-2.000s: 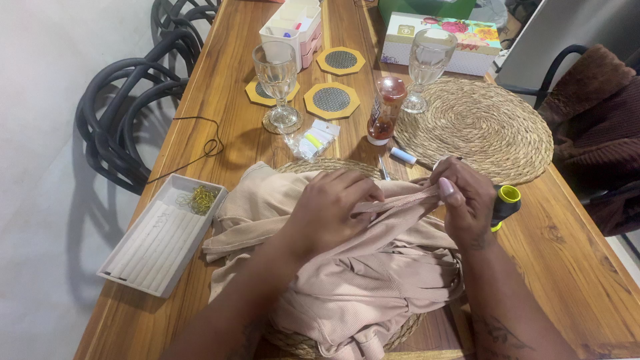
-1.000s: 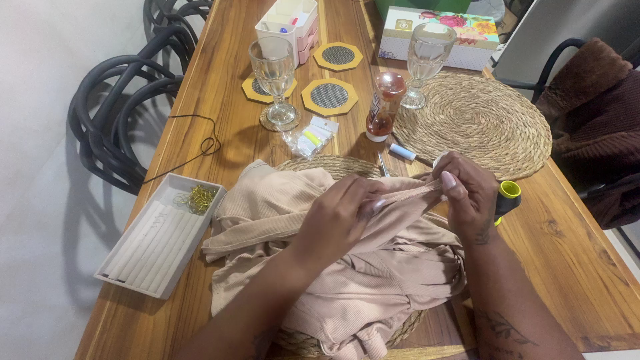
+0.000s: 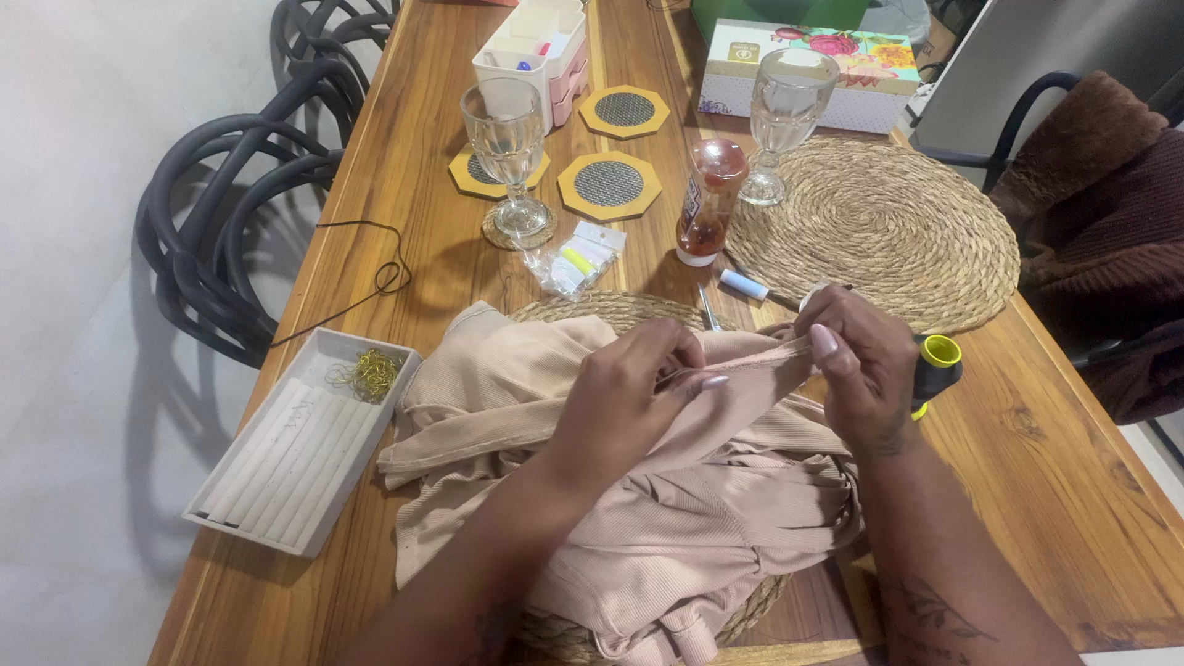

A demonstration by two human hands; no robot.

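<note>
A beige ribbed garment (image 3: 684, 518) lies bunched over a woven placemat (image 3: 610, 307). My left hand (image 3: 634, 398) pinches its raised seam edge near the middle, and a thin line, perhaps a needle or thread, shows at the fingertips. To the right, my right hand (image 3: 856, 361) grips the far end of the same edge, so the fabric is stretched between both hands. Just beyond the cloth lie the metal tip of a small tool (image 3: 709, 307) and a light blue thread spool (image 3: 744, 285). A black and yellow object (image 3: 937, 370) is partly hidden behind my right hand.
A white tray (image 3: 319, 444) holding gold-coloured pins stands left. Beyond are a plastic packet (image 3: 578, 262), a left glass goblet (image 3: 507, 148), octagonal coasters (image 3: 610, 185), a reddish bottle (image 3: 710, 203), a right goblet (image 3: 791, 102), a round woven mat (image 3: 888, 231), a floral box (image 3: 814, 74) and a drawer organizer (image 3: 536, 55).
</note>
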